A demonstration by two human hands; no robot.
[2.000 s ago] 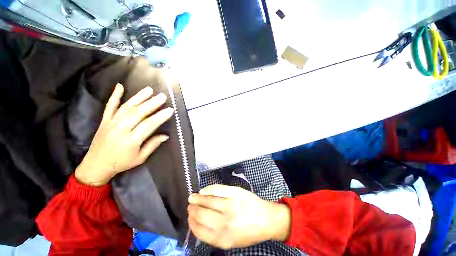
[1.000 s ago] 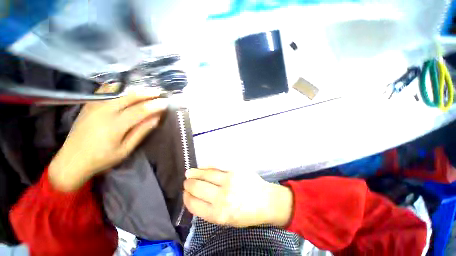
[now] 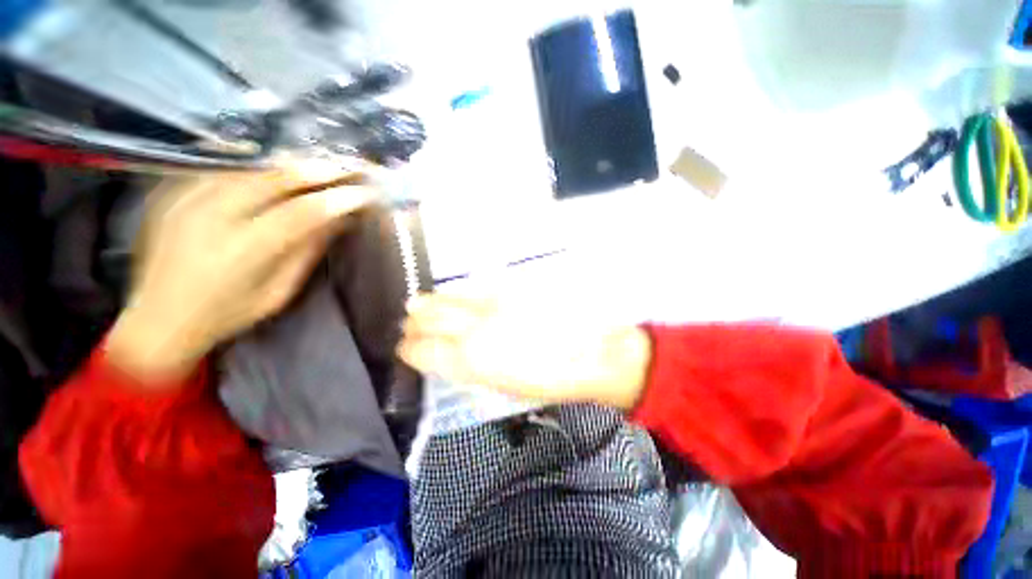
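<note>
The dark brown garment (image 3: 311, 390) hangs from the machine table over its front edge at the left. A zipper (image 3: 410, 251) with pale teeth runs along its right edge from the presser foot area (image 3: 390, 192). My left hand (image 3: 232, 249) is blurred; it lies on the garment with its fingertips by the presser foot, and whether it grips cloth cannot be told. My right hand (image 3: 521, 345) pinches the zipper edge near the table's front edge. The needle is hidden by blur.
The white table (image 3: 724, 266) holds a dark phone (image 3: 596, 107), a tan card (image 3: 698, 171), black thread snips (image 3: 922, 158) and green and yellow scissors loops (image 3: 994, 172) at the right. A red plastic object (image 3: 962, 356) is below the table. A checked apron (image 3: 543, 498) covers my lap.
My left hand has moved up from the flat cloth to the presser foot. My right hand, holding the zipper edge, has moved closer to the foot. The view has shifted.
</note>
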